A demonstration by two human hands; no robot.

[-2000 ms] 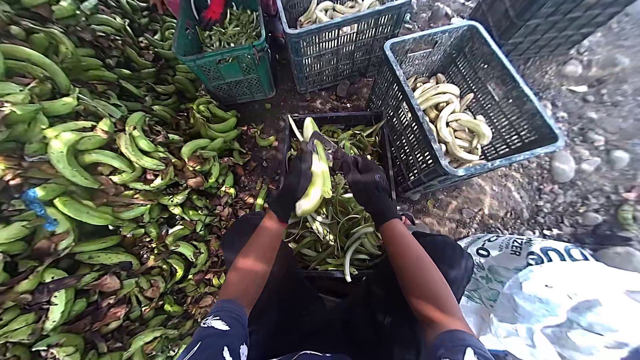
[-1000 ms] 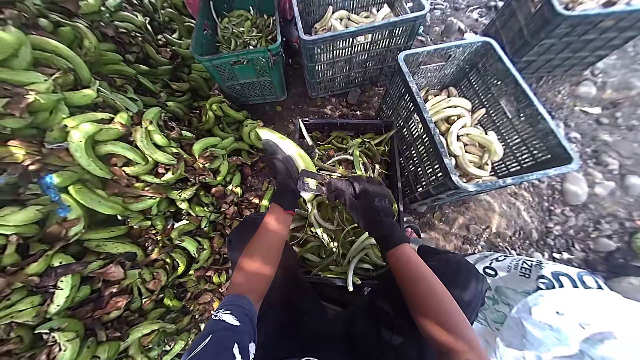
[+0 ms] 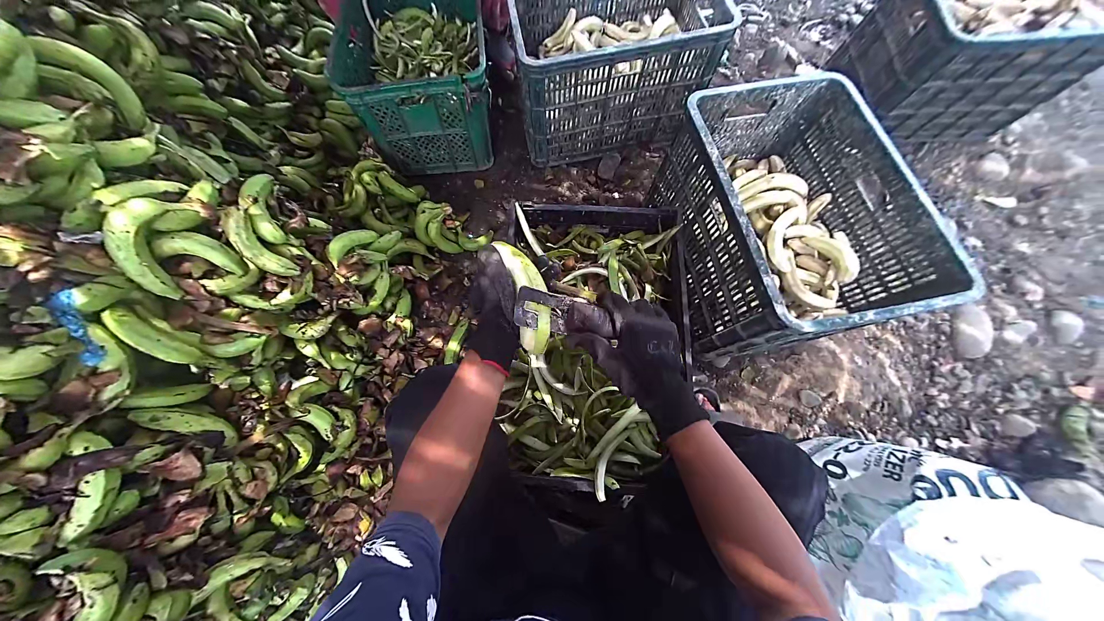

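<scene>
My left hand [image 3: 495,304], in a black glove, grips a partly peeled green plantain [image 3: 520,269] from its left side. In my gloved right hand [image 3: 634,345] is a peeler with a flat metal head [image 3: 541,312], which lies across the plantain with a strip of green peel on it. Both hands are above a black crate [image 3: 611,215] between my knees. Long green and pale peels [image 3: 569,431] fill this crate.
Green plantains [image 3: 138,250] cover the ground at left. A dark crate [image 3: 914,172] of peeled plantains [image 3: 802,233] stands at right, with another crate [image 3: 625,103] behind. A green crate [image 3: 423,121] holds peels. White sacks [image 3: 966,552] lie at lower right.
The plantain in my left hand was above the crate's middle two seconds ago and is now further left. The peeler was at its upper part then and now lies across its lower part.
</scene>
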